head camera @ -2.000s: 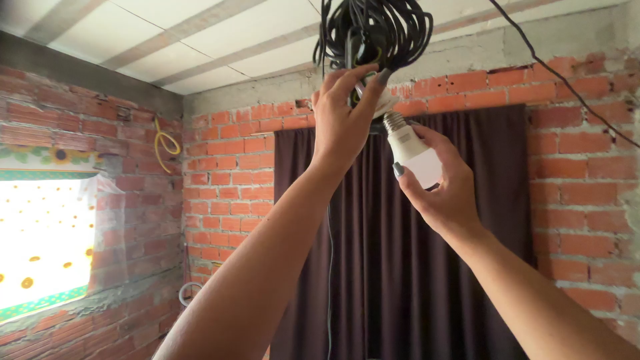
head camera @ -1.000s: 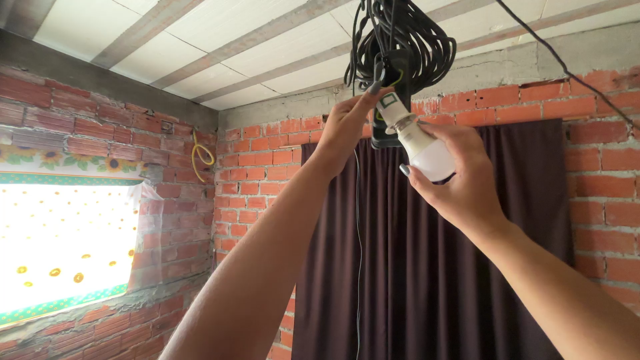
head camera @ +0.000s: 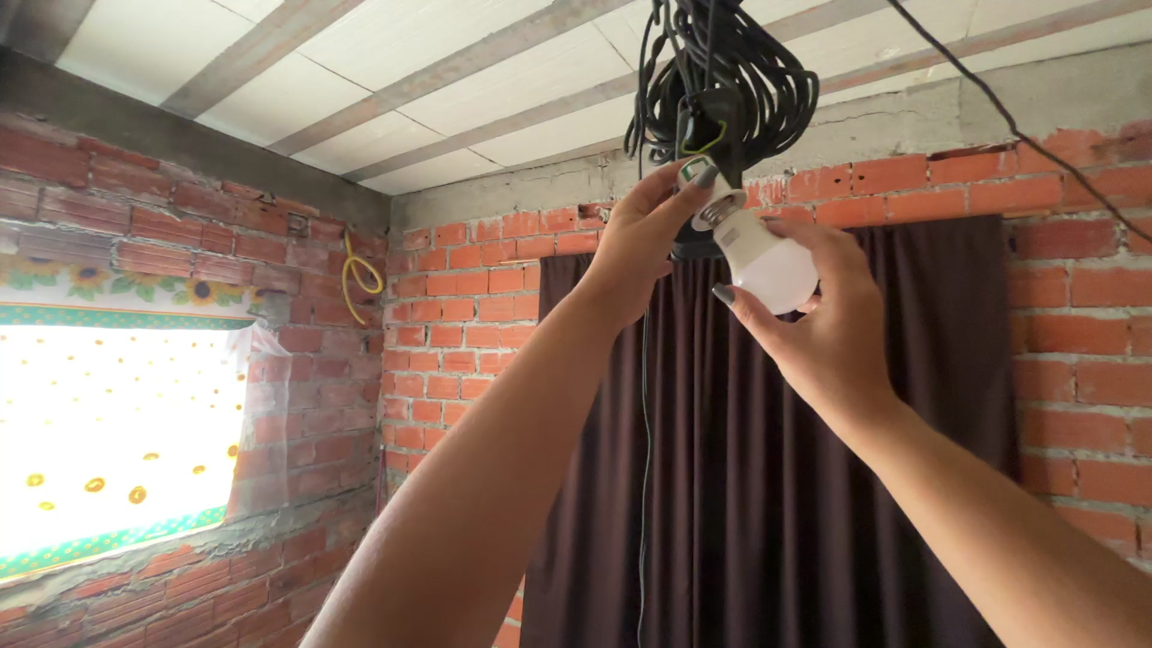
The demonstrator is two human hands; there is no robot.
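My left hand (head camera: 643,238) grips a white lamp socket (head camera: 717,192) between thumb and fingers, just below the hanging black cable. A white LED bulb (head camera: 776,268) is held at its globe by my right hand (head camera: 832,310), thumb below and fingers above. The bulb tilts up to the left, and its metal screw base (head camera: 720,212) shows partly at the socket's mouth. How deep the base sits in the socket cannot be told. Behind the socket hangs a black plastic fitting (head camera: 720,117) with a green-yellow wire (head camera: 708,139).
A coil of black cable (head camera: 776,90) hangs from the ceiling above my hands. Behind them is a dark curtain (head camera: 720,468) on a brick wall (head camera: 1080,333). A loop of yellow tubing (head camera: 362,274) hangs near the corner, beside a window with a sunflower-patterned curtain (head camera: 117,423).
The bulb was apart from the fingers of my left hand two seconds ago; its base now meets the white socket. Both hands keep their holds. The view has shifted left.
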